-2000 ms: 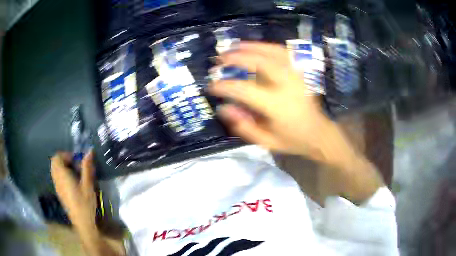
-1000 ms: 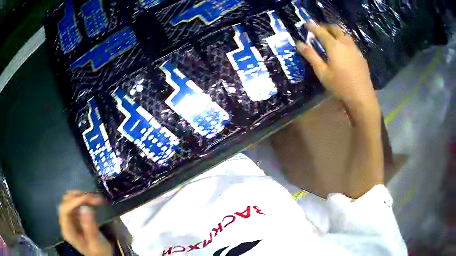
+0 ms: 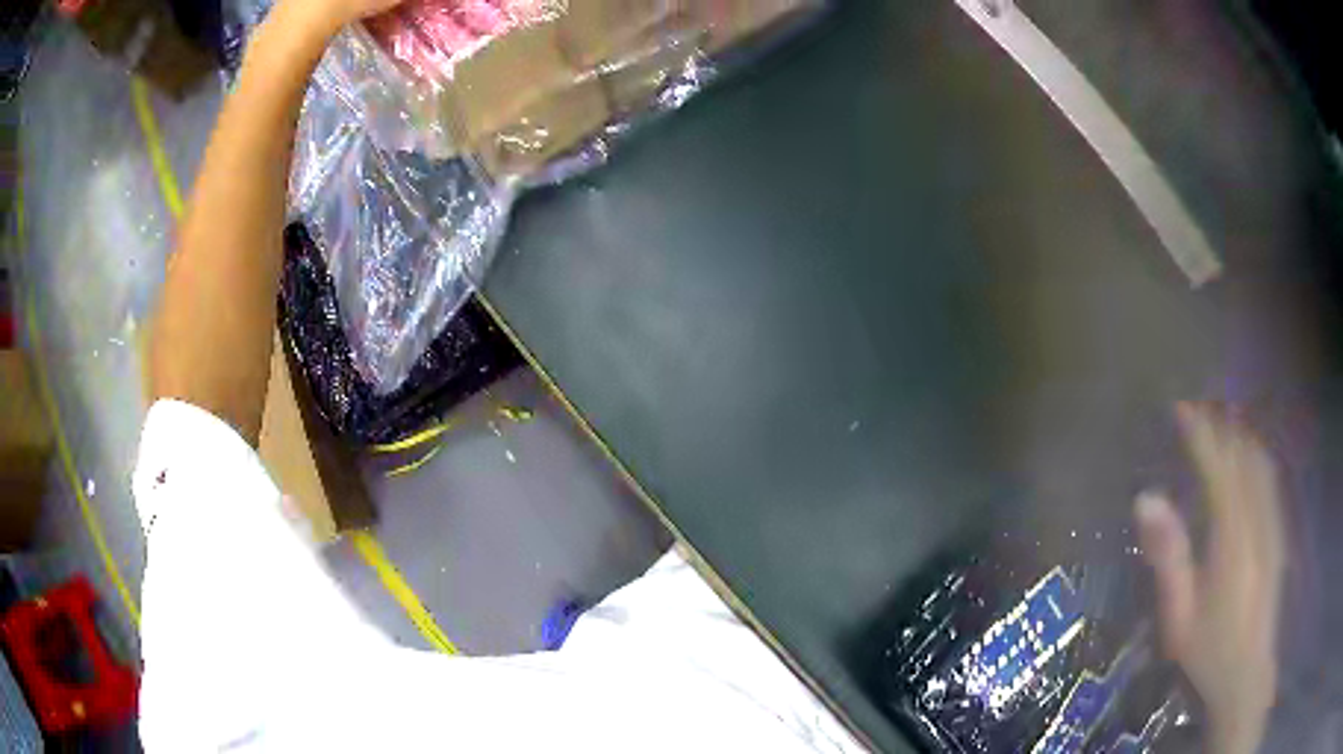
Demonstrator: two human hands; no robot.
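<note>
The open cardboard carton (image 3: 545, 92) stands at the top left on the dark green bench mat, with pink bubble bags (image 3: 469, 24) inside. My left hand (image 3: 351, 8) reaches to the carton at the top edge; its fingers are cut off or hidden, so its grip cannot be told. My right hand (image 3: 1225, 552) is at the lower right, blurred, fingers apart and empty, over or beside the black tray (image 3: 931, 648). Blue circuit boards (image 3: 1028, 636) lie in the tray's corner, which is partly cut off by the bottom edge.
Clear wrinkled film (image 3: 395, 236) hangs over the carton's side. A floor-level box (image 3: 312, 449) with dark plastic (image 3: 327, 332) stands left of the bench edge (image 3: 648, 501). A pale strip (image 3: 1112, 140) lies at the upper right. A red object (image 3: 67, 656) is at the lower left.
The view has swung left to the carton. The tray now shows only at the lower right. My left hand has moved from the tray's left corner up to the carton; my right hand is blurred near the tray.
</note>
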